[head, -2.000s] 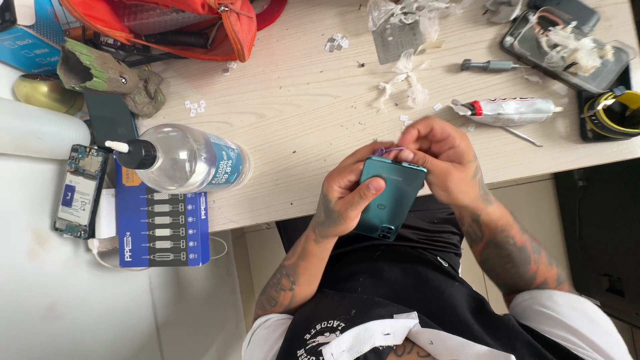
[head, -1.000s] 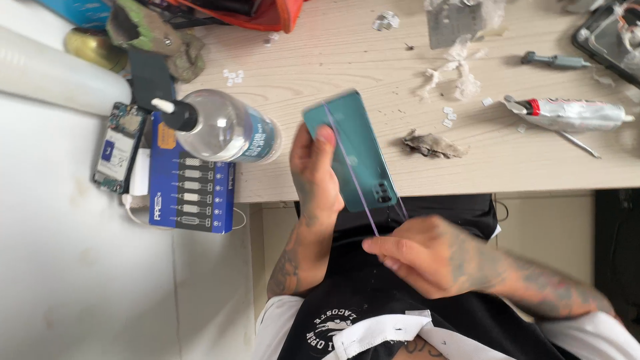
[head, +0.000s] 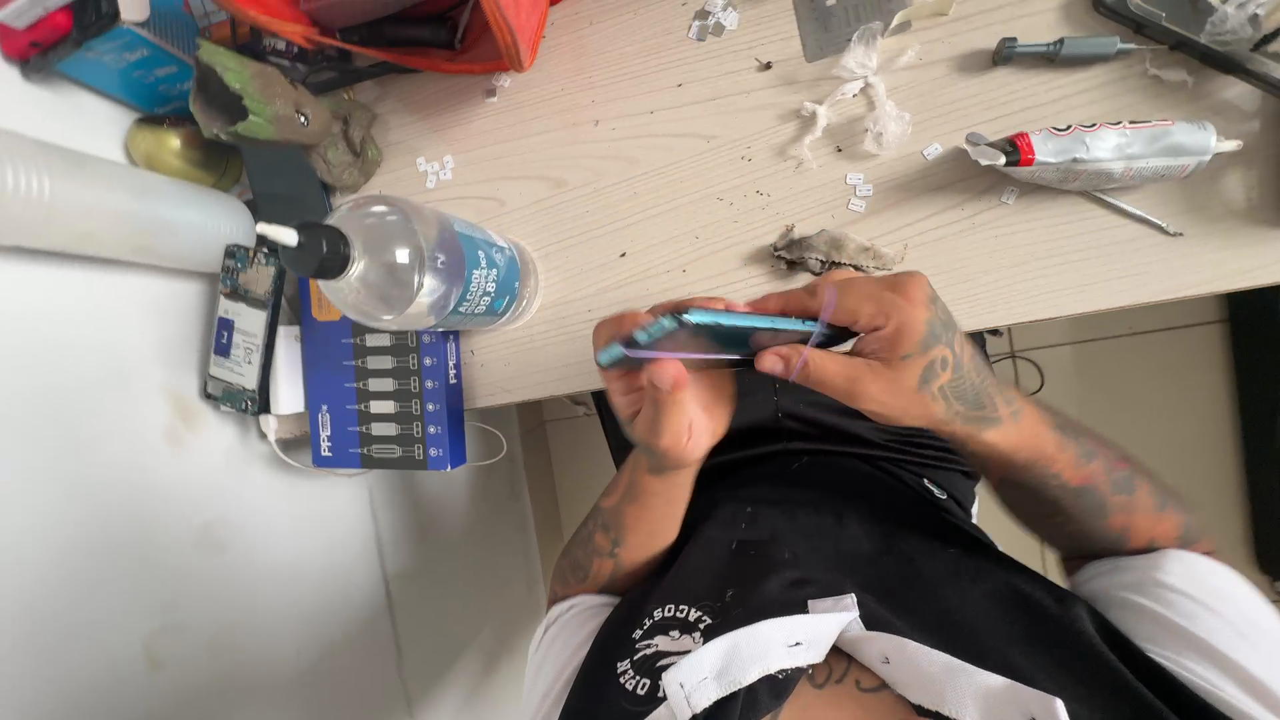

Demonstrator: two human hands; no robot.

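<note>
A teal smartphone (head: 735,322) is held nearly edge-on between both hands, just past the front edge of the wooden table. My left hand (head: 672,395) grips its left end, somewhat blurred, with the thumb below it. At the other end, my right hand (head: 850,340) pinches the phone between thumb and fingers. A thin purple rubber band (head: 815,330) crosses the phone by my right fingertips, and a purple strand also runs along its length. A crumpled grey scrap (head: 835,252) lies on the table just behind my right hand.
An alcohol bottle (head: 430,262) lies at left over a blue screwdriver-set box (head: 383,400), beside an opened phone (head: 243,330). An orange bag (head: 510,35) is behind. At right are a glue tube (head: 1120,155), a grey precision screwdriver (head: 1070,50) and dried glue scraps (head: 865,95).
The phone, back upward a second ago, is now tilted nearly edge-on. My right hand, which was pulling the purple band below the phone, has moved up and grips the phone's right end.
</note>
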